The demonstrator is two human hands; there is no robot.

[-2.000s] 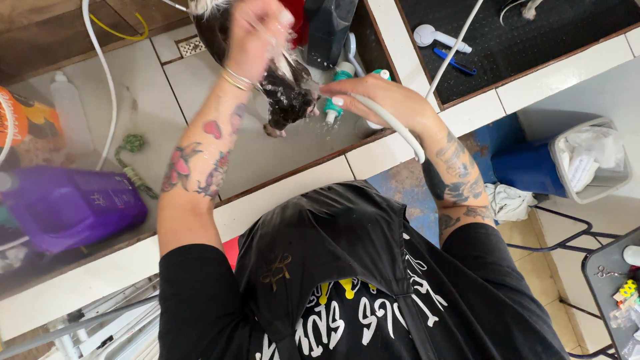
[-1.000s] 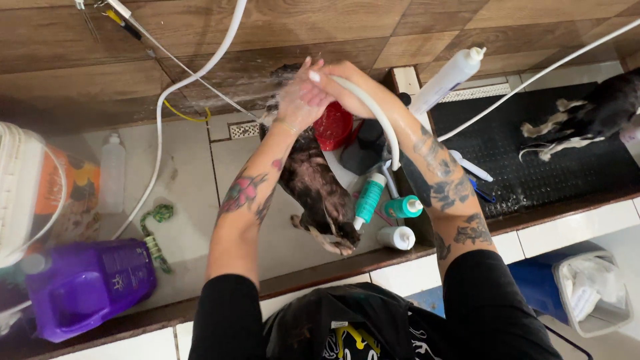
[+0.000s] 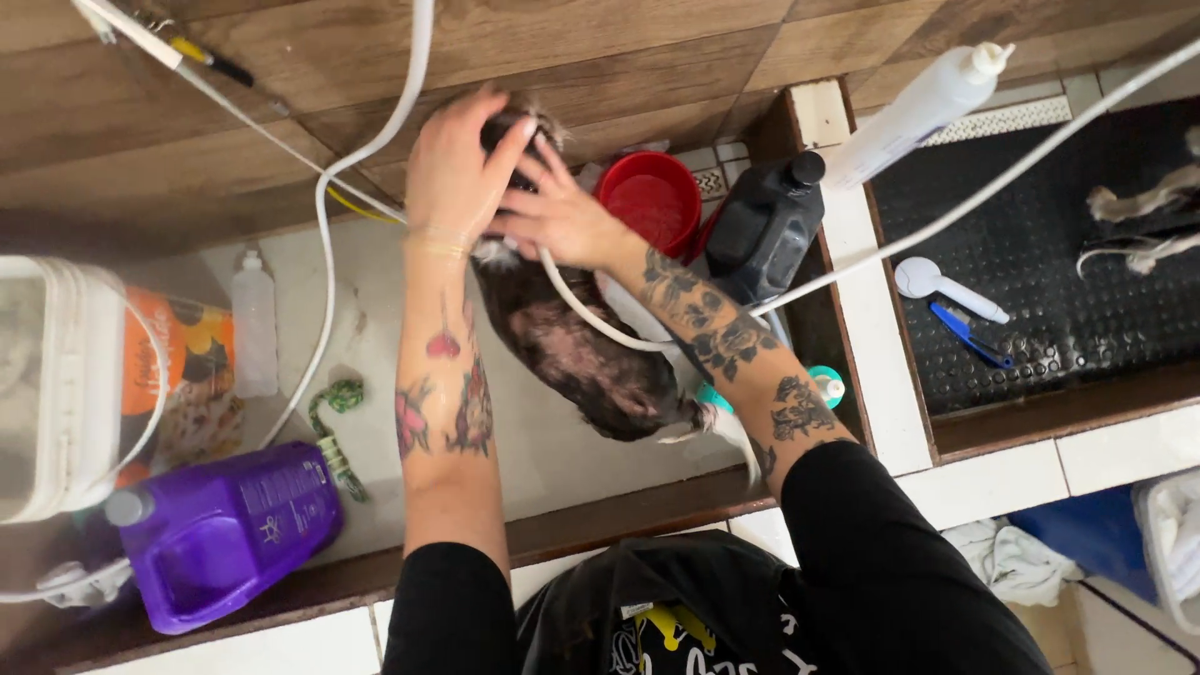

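Observation:
A small wet dark dog (image 3: 600, 352) with white markings is in the tiled tub, its head toward the wooden-look wall and its rump toward the front edge. My left hand (image 3: 457, 169) cups one side of its head. Over the other side lies my right hand (image 3: 558, 211), fingers spread, with a white hose (image 3: 591, 314) coming out beneath the palm. The end of the hose is hidden under the hand. Fingers of both hands meet over the head and cover most of it. Part of the hose passes behind my right forearm.
Near the dog stand a red bucket (image 3: 652, 202), a black jug (image 3: 769, 225) and a teal bottle (image 3: 827, 384). Left are a purple jug (image 3: 234, 534), a clear bottle (image 3: 254, 323) and a rope toy (image 3: 337, 441). Another animal's legs (image 3: 1148, 192) show in the right tub.
My hands have gone from meeting above the dog to lying on its head. The dog's rear has shifted in the tub. The view has swung toward the wall since the earliest frame.

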